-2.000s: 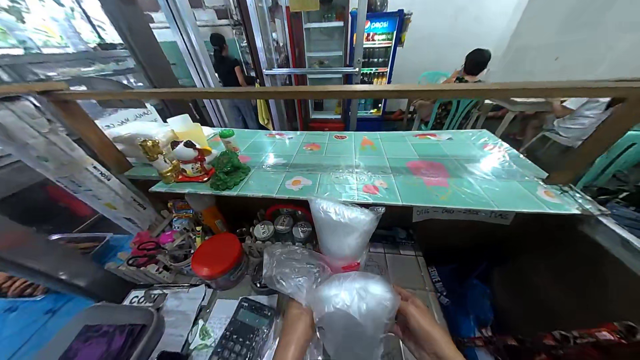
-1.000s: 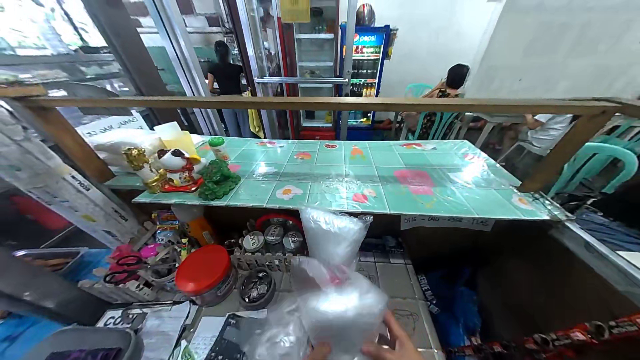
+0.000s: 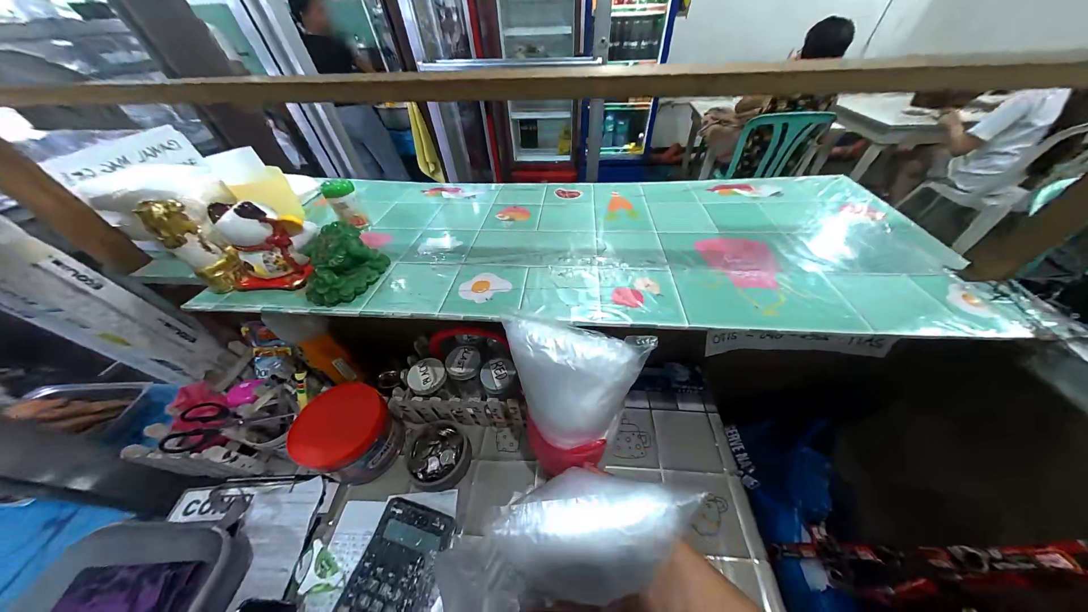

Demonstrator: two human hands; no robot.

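Note:
A clear plastic bag [image 3: 595, 531] covers much of my right hand [image 3: 693, 582], which comes up from the bottom edge; how its fingers lie on or in the bag is hidden. My left hand cannot be made out for certain; only a dark bit of skin shows under the bag at the bottom edge. Just beyond, a stack of clear plastic bags [image 3: 574, 374] stands upright in a pink-red holder [image 3: 565, 446] on the tiled lower counter. A black calculator [image 3: 399, 552] lies left of the bag in my hand.
A red-lidded jar [image 3: 340, 429], a round container of coins [image 3: 438, 455], lidded jars [image 3: 463, 364] and scissors [image 3: 200, 425] are at the left. A raised green tiled counter [image 3: 544, 246] crosses in front, with a lucky-cat figurine [image 3: 263, 238] and a wooden rail [image 3: 544, 85] above. People are beyond.
Both hands showed at the sides of the bag; now chiefly the right one shows, at the bag's lower right. The view has moved nearer to the counter.

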